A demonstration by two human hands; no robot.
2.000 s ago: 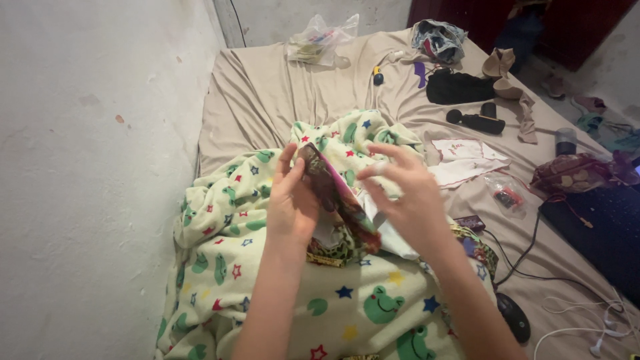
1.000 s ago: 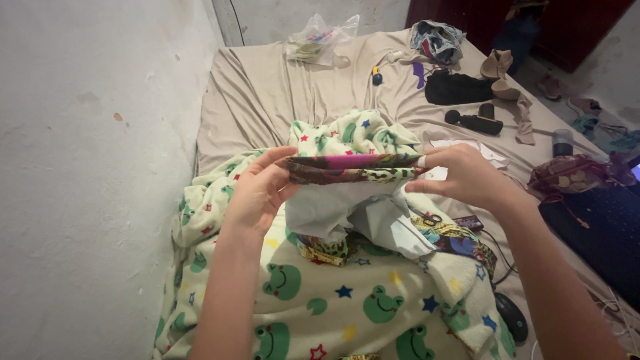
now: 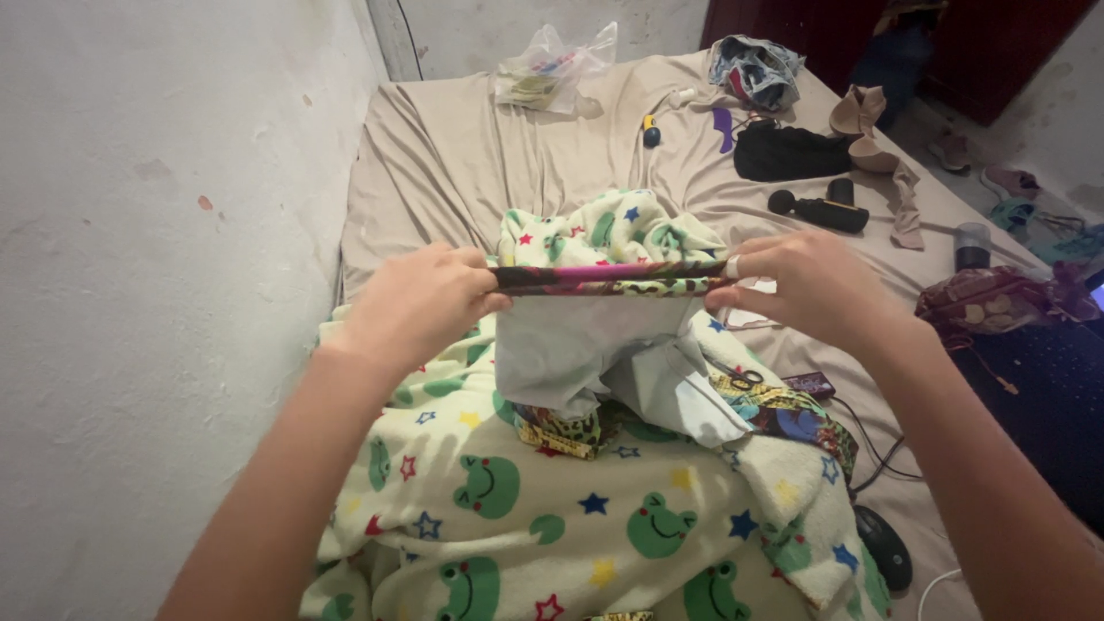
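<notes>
Between my two hands a folded strip of printed fabric (image 3: 604,280), pink and dark with a leopard pattern, is stretched level. My left hand (image 3: 431,297) pinches its left end, and my right hand (image 3: 789,276), with a pale ring or band on a finger, pinches its right end. White fabric (image 3: 561,345) hangs directly below the strip; whether it is joined to it is unclear. Under that, a bunched patterned cloth (image 3: 561,431) lies on a frog-print blanket (image 3: 595,535). Small scissors (image 3: 746,376) rest at the right beside more patterned fabric (image 3: 802,423).
The blanket covers part of a bed with a beige sheet (image 3: 448,138), beside a white wall (image 3: 172,259). Farther back lie a plastic bag (image 3: 556,73), denim clothing (image 3: 753,73), black cloth (image 3: 789,153) and a black massage gun (image 3: 819,210). A computer mouse (image 3: 882,548) and cables are at right.
Two seconds ago the printed fabric was tilted, with my hands closer together and my right hand's fingers spread. Now my hands are apart and the strip is level between them.
</notes>
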